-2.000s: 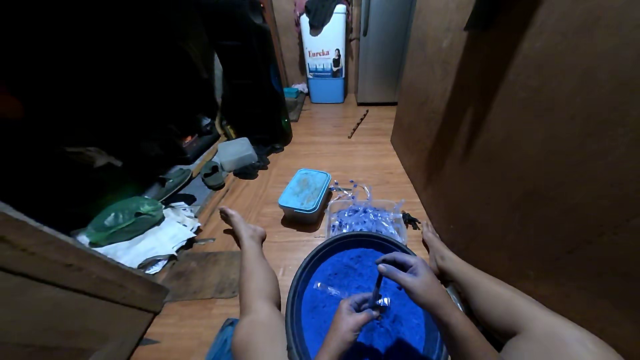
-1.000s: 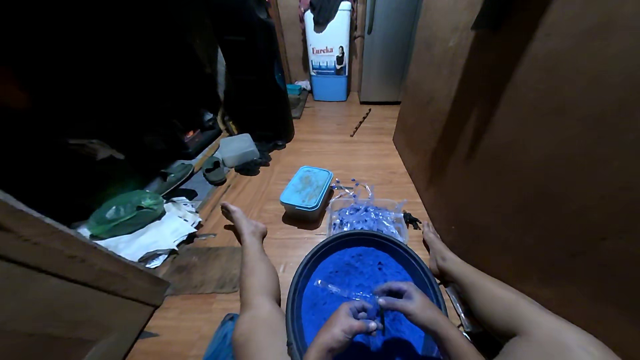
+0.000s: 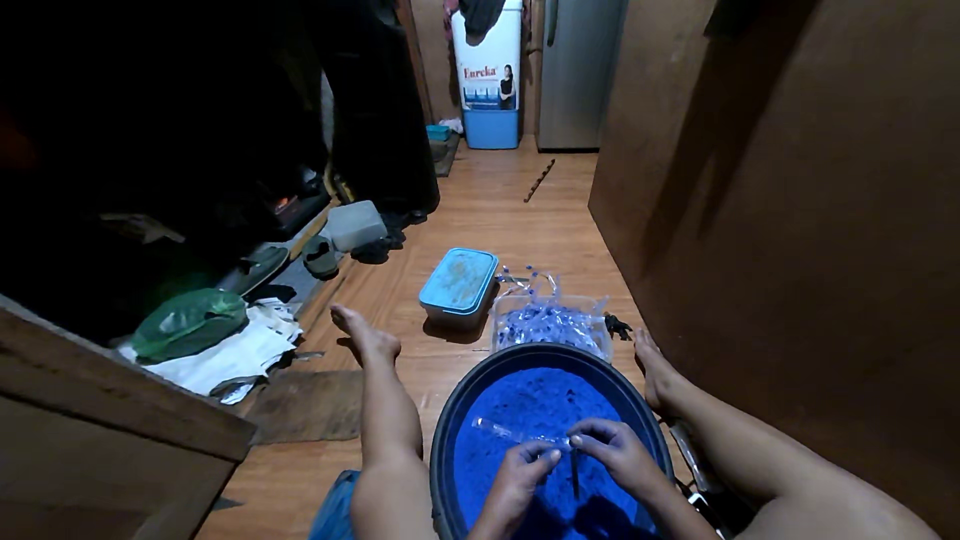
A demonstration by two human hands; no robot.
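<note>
A round black tub (image 3: 444,420) full of blue powder (image 3: 517,394) stands between the legs. Above the powder, my left hand (image 3: 526,472) pinches a narrow clear plastic strip or tube (image 3: 499,429), whose free end points away to the left. My right hand (image 3: 611,448) is close beside it, thumb and fingertips closed at the other end of the clear plastic. A thin dark stick (image 3: 575,474) hangs down below the right fingertips. Behind the tub, a clear plastic container (image 3: 496,321) holds many small clear packets (image 3: 551,322) with blue contents.
A lidded box with a light blue top (image 3: 459,279) sits left of the packets. A black crumpled thing (image 3: 618,326) lies right of them. Bare feet flank the tub. At left are a green plastic bag (image 3: 189,324), white sheets and slippers; at right, a brown wall (image 3: 750,262).
The dark stick, upright above the fingers two seconds ago, now points down under my right hand. The clear plastic now stretches between the hands and out to the left.
</note>
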